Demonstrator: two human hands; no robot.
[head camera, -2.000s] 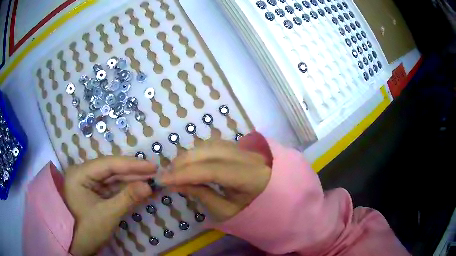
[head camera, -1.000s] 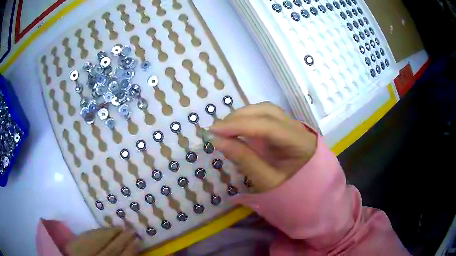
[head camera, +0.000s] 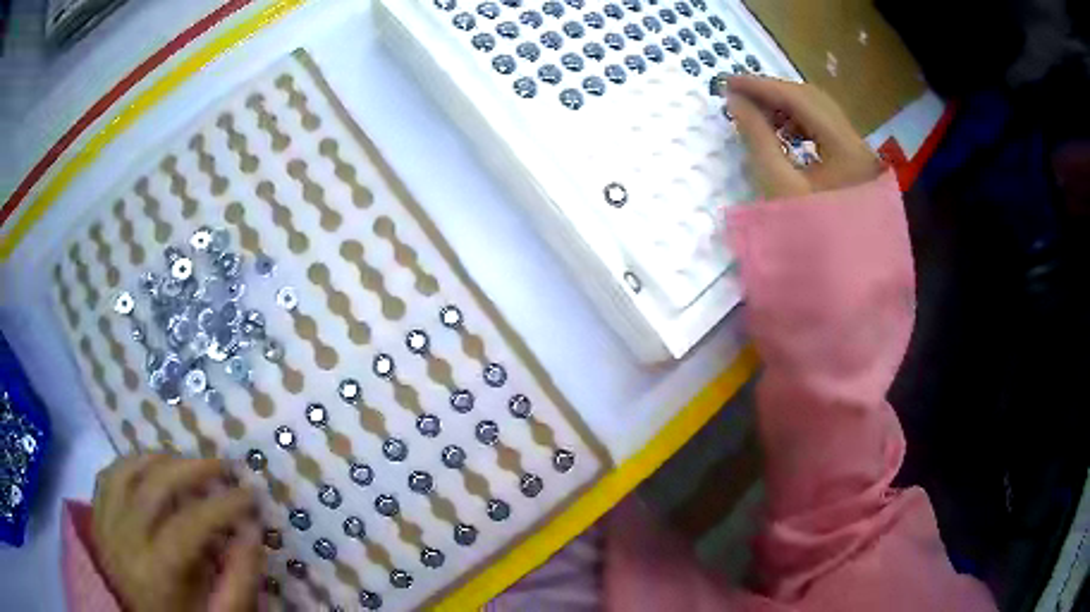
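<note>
The slotted holding tray (head camera: 460, 257) lies nearest me, with a pile of loose metal washers (head camera: 197, 323) on its left part and rows of small round metal parts (head camera: 420, 482) seated in its lower part. My right hand (head camera: 795, 138) is over the white parts tray (head camera: 669, 341), fingertips at a round part near its right edge. Small silver pieces (head camera: 798, 148) show inside the curled fingers. My left hand (head camera: 179, 526) is blurred over the slotted tray's lower left; whether it holds anything cannot be told.
A blue parts bin (head camera: 22, 466) with loose silver pieces is at the left edge. Brown cardboard (head camera: 837, 54) lies beyond the white tray. Yellow tape (head camera: 705, 395) runs along the bench's front edge. Other trays are cut off at the top left.
My right hand has moved from the slotted tray up and right to the white tray. My left hand has come up over the slotted tray's lower left. The camera view has shifted.
</note>
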